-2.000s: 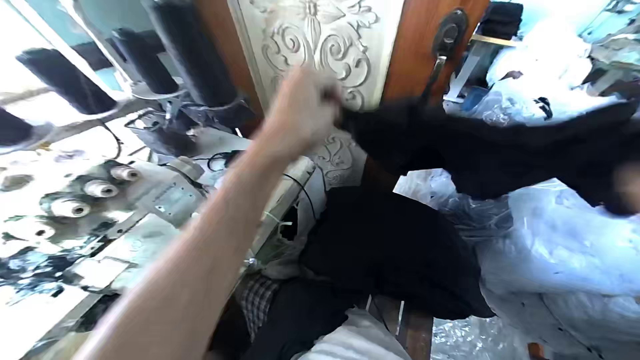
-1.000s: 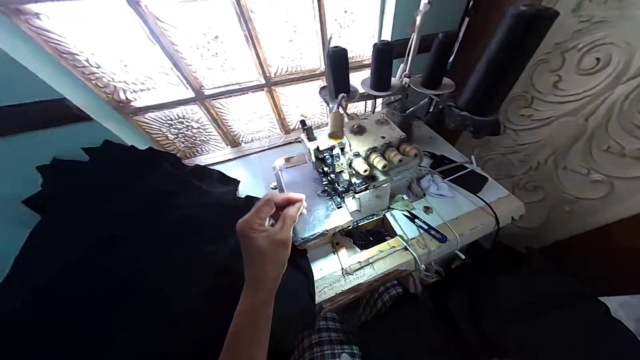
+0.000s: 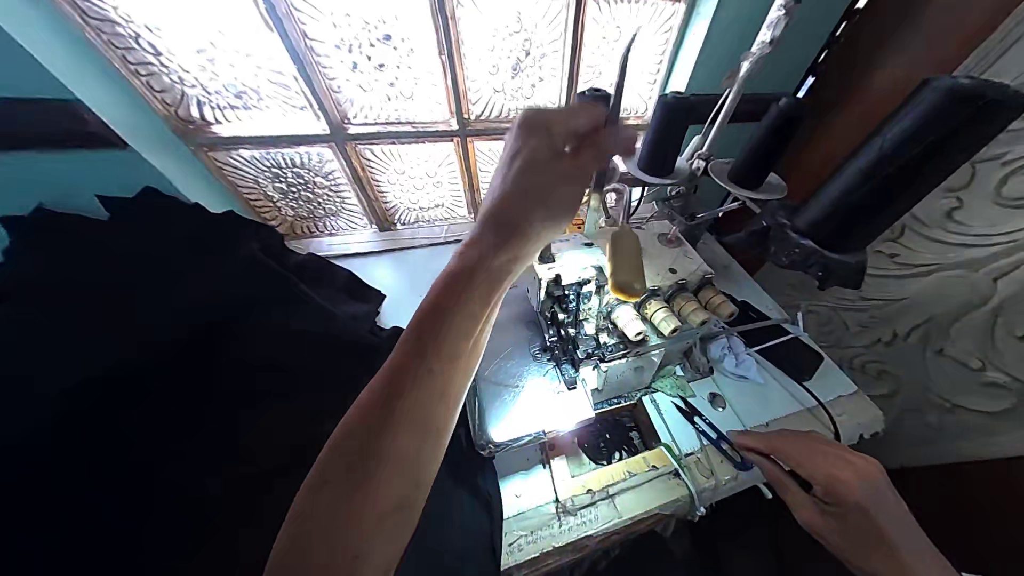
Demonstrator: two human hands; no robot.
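My left hand (image 3: 556,160), blurred, is raised above the overlock sewing machine (image 3: 632,372) with its fingers closed around a long, dark pointed tool (image 3: 623,76); its exact kind cannot be told. The tip points up in front of the window. At the lower right, my right hand (image 3: 836,488) pinches the handle end of blue thread snips (image 3: 710,434), whose blades lie over the table edge by the machine. A large heap of black fabric (image 3: 160,376) fills the left side, beside the metal plate of the machine.
Black thread cones (image 3: 664,136) stand on the thread stand behind the machine, with a larger wrapped black cone (image 3: 904,160) at right. A wooden-handled item (image 3: 626,264) hangs over the thread tension knobs (image 3: 662,314). A dark phone-like slab (image 3: 776,344), white cloth (image 3: 732,358) and cables lie at right.
My left hand has risen from beside the machine's plate and now holds the pointed tool. My right hand has come into view at the snips. The view swung from the door to the machine earlier.
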